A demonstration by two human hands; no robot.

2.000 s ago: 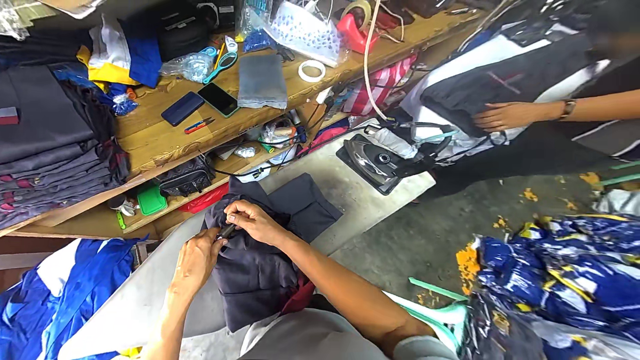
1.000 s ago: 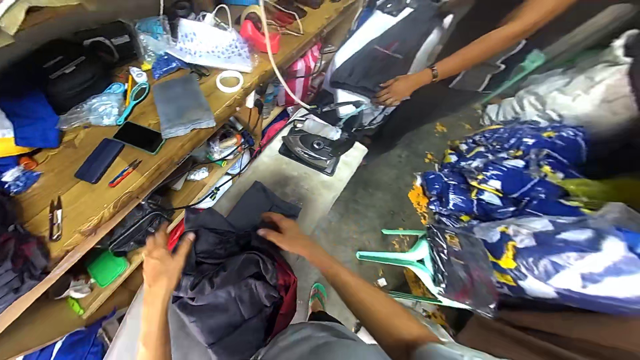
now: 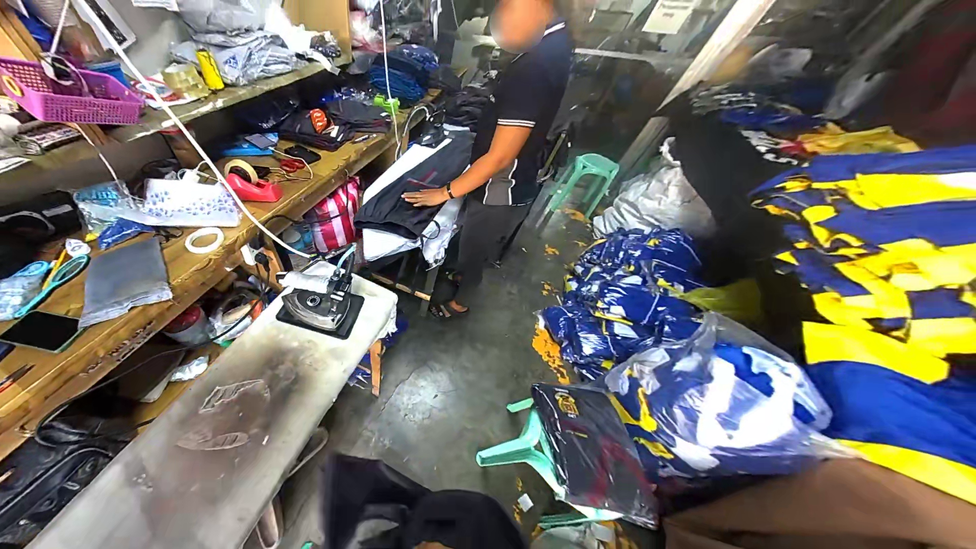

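Note:
Neither my left hand nor my right hand can be made out; a small skin-toned patch at the bottom edge is too little to identify. Dark cloth (image 3: 457, 518), blurred, rises there at the lower middle. The ironing board (image 3: 229, 412), with a scorched, stained cover, runs diagonally at left. At its far end an electric iron (image 3: 316, 306) rests on a dark pad. Right of the board, a plastic-wrapped dark garment (image 3: 591, 450) lies over a mint-green plastic stool (image 3: 522, 450).
A co-worker (image 3: 507, 130) stands at another ironing board, one hand on a dark garment (image 3: 400, 198). Along the left runs a wooden workbench (image 3: 191, 274) with a red tape dispenser (image 3: 252, 183) and a phone (image 3: 42, 332). Bagged blue garments (image 3: 633, 297) are piled at right.
The view has swung up and to the right. My hands, earlier on the dark garment over the near board, are no longer seen, and that part of the board shows bare.

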